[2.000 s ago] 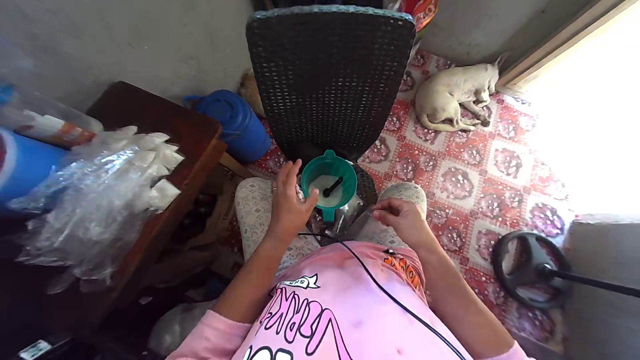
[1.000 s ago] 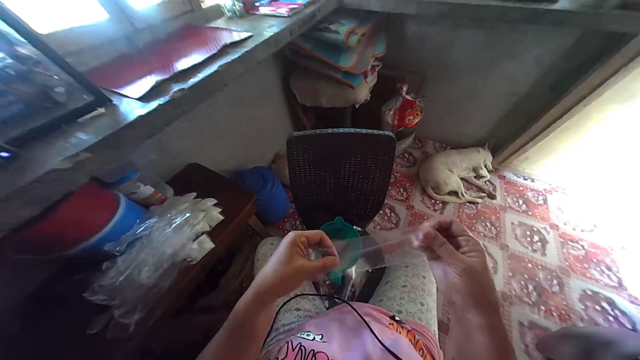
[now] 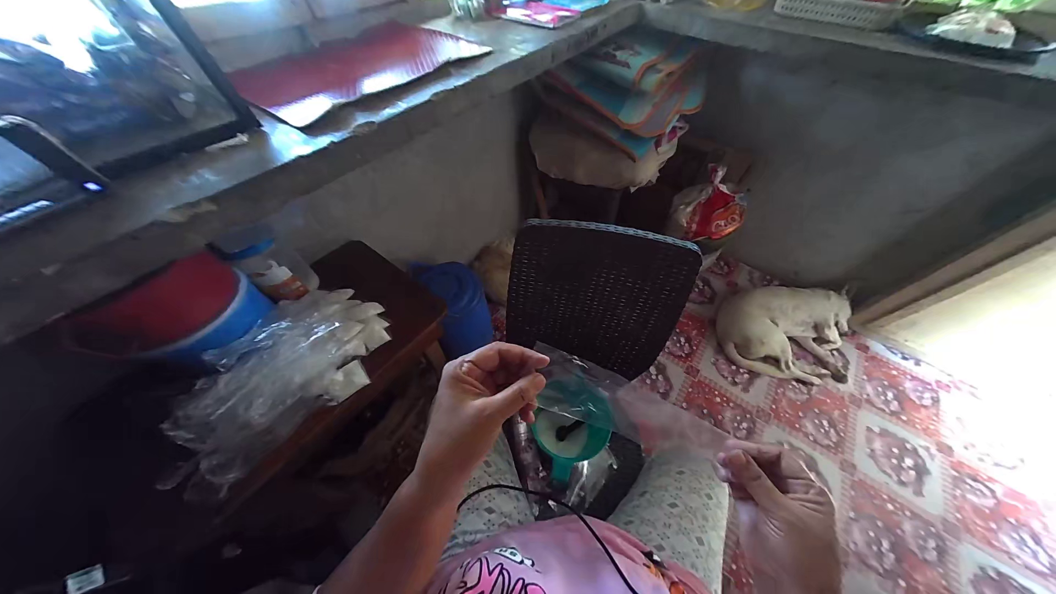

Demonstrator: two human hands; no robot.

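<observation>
A clear plastic bag (image 3: pixel 639 408) is stretched between my two hands above my lap. My left hand (image 3: pixel 487 392) pinches its upper left end between thumb and fingers, and my right hand (image 3: pixel 771 487) pinches the lower right end. Below and partly behind the bag, a green plastic container (image 3: pixel 562 470) holds white contents and a dark-handled utensil (image 3: pixel 569 431). It stands on the black woven chair (image 3: pixel 601 293), between my knees. Beside the container lies some crumpled clear plastic (image 3: pixel 592 478).
At left, a wooden table (image 3: pixel 404 297) bears a pile of clear plastic bags (image 3: pixel 280 379) near a red and blue bucket (image 3: pixel 181 309). A blue container (image 3: pixel 462 305) stands beyond. A dog (image 3: pixel 771 330) lies on the patterned floor at right. A concrete counter (image 3: pixel 363 136) runs behind.
Two seconds ago my hands were on either side of the green container without a visible bag; now they hold one stretched between them. The view has tilted up.
</observation>
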